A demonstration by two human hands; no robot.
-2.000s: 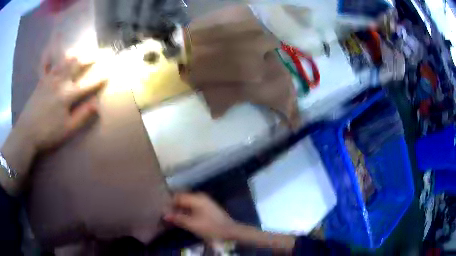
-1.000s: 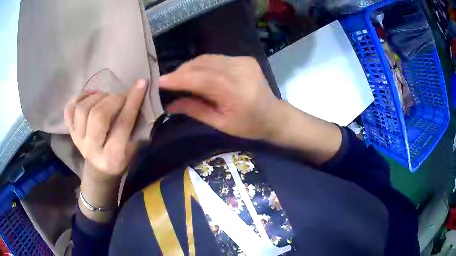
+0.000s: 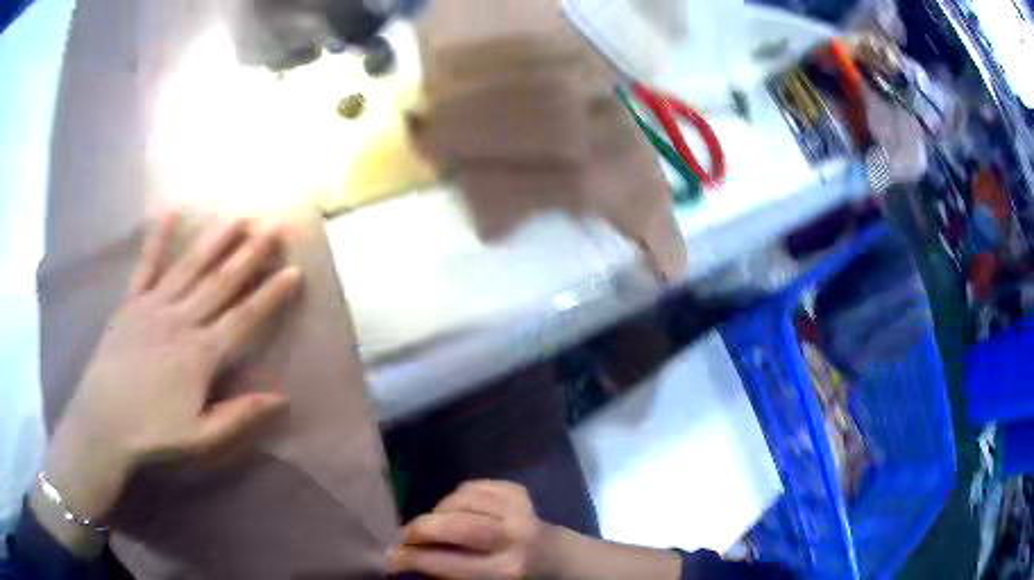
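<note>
A large taupe garment panel runs from the machine bed down over the table's front edge. My left hand lies flat on it, palm down, fingers spread. My right hand is at the panel's lower right edge, fingers closed on the cloth edge. The white glare of the lamp hides much of the cloth near the needle. The dark presser foot area shows blurred at the top. The yellowish needle plate lies right of the panel. A stack of brown cut pieces lies right of the plate.
Scissors with red and green handles lie right of the stack. The white table's grey front edge slants up to the right. Below it are a white board and a blue plastic basket with cloth inside. Cluttered items fill the far right.
The view has risen from the lap to the machine table. The panel now lies on the table. My left hand has gone from pinching the edge to lying flat; my right hand holds the lower edge.
</note>
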